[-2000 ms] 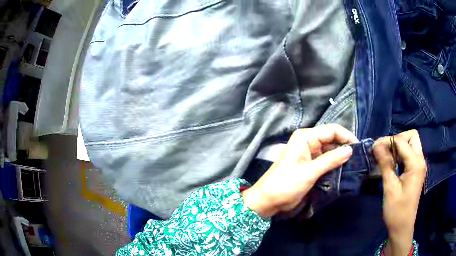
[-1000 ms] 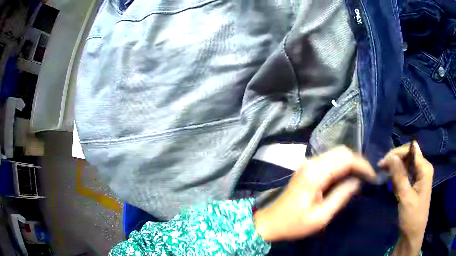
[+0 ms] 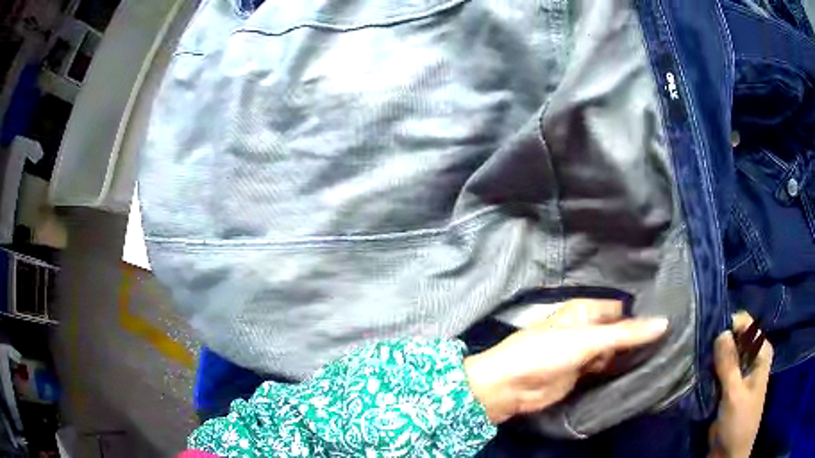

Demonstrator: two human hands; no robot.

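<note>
A large sleeveless denim garment (image 3: 331, 161) lies with its pale grey inside up. A dark blue band (image 3: 701, 179) with a small lettered label (image 3: 672, 87) runs down its right side. My left hand (image 3: 572, 358) lies over the dark-edged armhole (image 3: 572, 293), fingers stretched right on the pale cloth, holding nothing that shows. My right hand (image 3: 742, 385) is at the band's lower right edge, cut off by the picture's bottom. A thin dark tool (image 3: 749, 338) shows between its fingers, mostly hidden.
Dark denim with a metal button (image 3: 792, 186) lies at the right. A pale trough (image 3: 107, 116) stands at the upper left. A blue bin or bag (image 3: 223, 383) is below the table edge. Yellow floor lines show at the left.
The hands have come off the dark edge they pinched together. My left hand now lies flatter on the cloth. The pale inside now covers the lower right, and the band hangs straighter.
</note>
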